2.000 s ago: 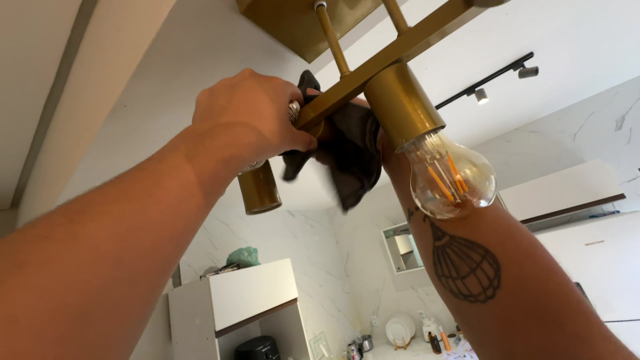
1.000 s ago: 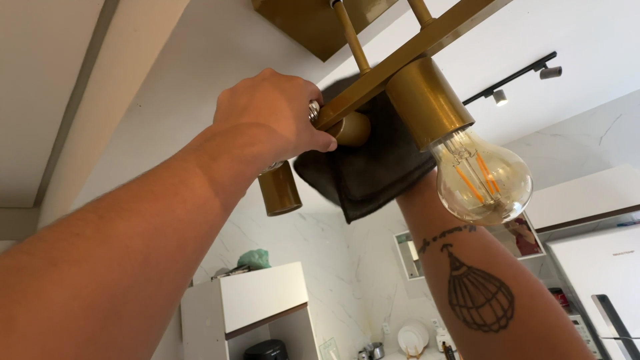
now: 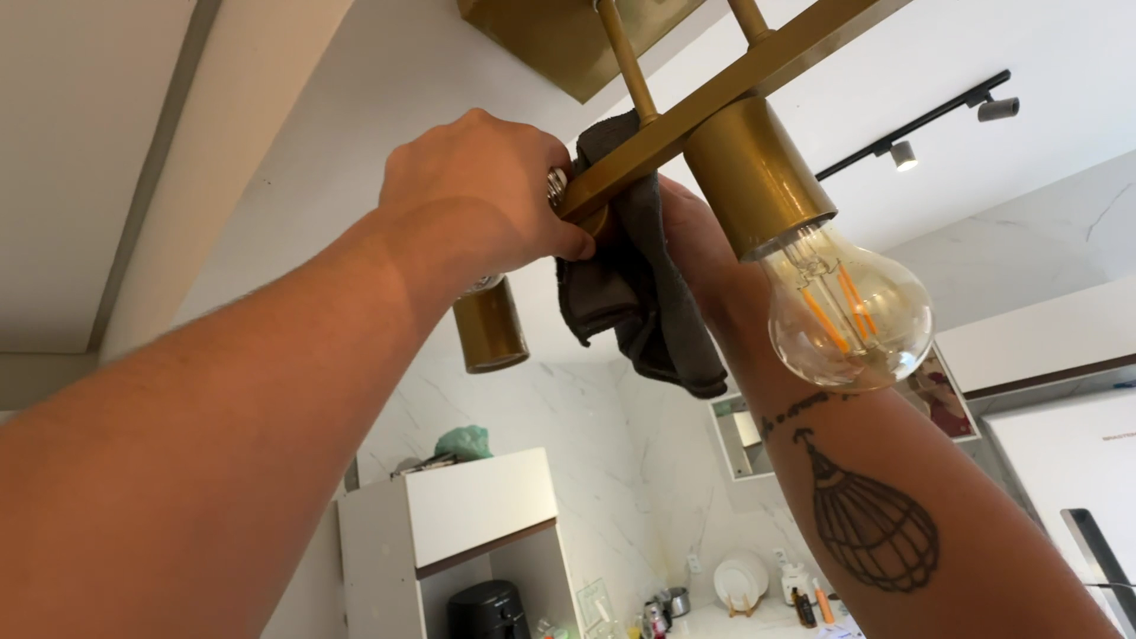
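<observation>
A brass-coloured ceiling light fixture's bar [image 3: 710, 106] runs diagonally overhead, with a socket [image 3: 759, 177] holding a clear filament bulb [image 3: 849, 306]. My left hand [image 3: 484, 191] grips the lower left end of the bar, thumb beneath it. Behind the bar, my right hand [image 3: 697, 231] has a dark grey cloth [image 3: 679, 302] against the fixture; its fingers are mostly hidden by cloth and bar. The cloth hangs down between my hands. Another brass cylinder [image 3: 491, 327] shows below my left wrist. The fixture's square base plate [image 3: 577, 40] is above.
Black track lights [image 3: 923, 124] are on the ceiling at right. Below stand a white cabinet [image 3: 484, 506] with a black appliance [image 3: 488, 611], and a counter with a white plate [image 3: 740, 581] and bottles. A white refrigerator [image 3: 1065, 470] is at the right edge.
The cloth was spread wide behind the bar a second ago; now it is bunched narrower and hangs lower. My left hand keeps its hold on the bar end.
</observation>
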